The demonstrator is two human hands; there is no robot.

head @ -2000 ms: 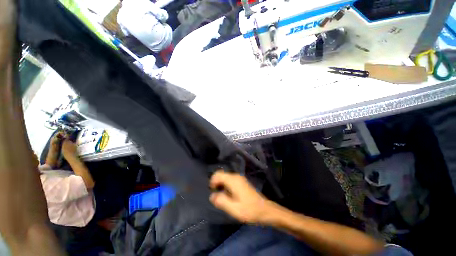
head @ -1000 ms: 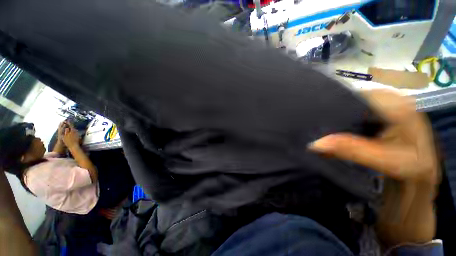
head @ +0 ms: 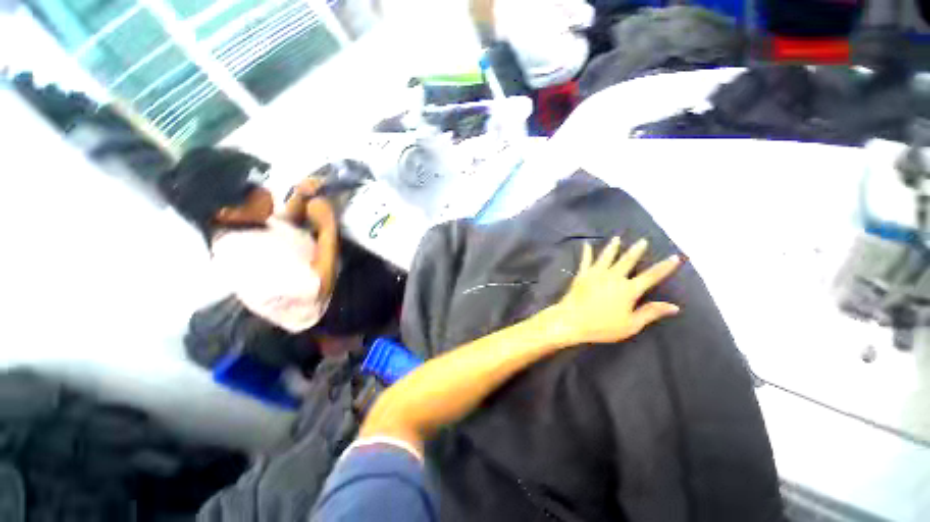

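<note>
A dark grey-black garment (head: 653,408) lies draped over the front edge of the white table and hangs down in front of me. A short pale stitch line shows on its upper left part. My left hand (head: 617,298) rests flat on top of the garment, palm down, with the fingers spread and gripping nothing. My left arm reaches in from the bottom, in a blue sleeve. My right hand is out of the picture.
Part of a blurred machine (head: 897,219) shows at the right edge. More dark cloth (head: 806,102) lies at the table's back. A person (head: 270,255) in pink works at another machine on the left. Blue crates (head: 393,359) and dark cloth heaps are at lower left.
The view has swung left. The garment, earlier held up in my right hand, now lies over the table edge. My left hand has come onto it; my right hand has left view.
</note>
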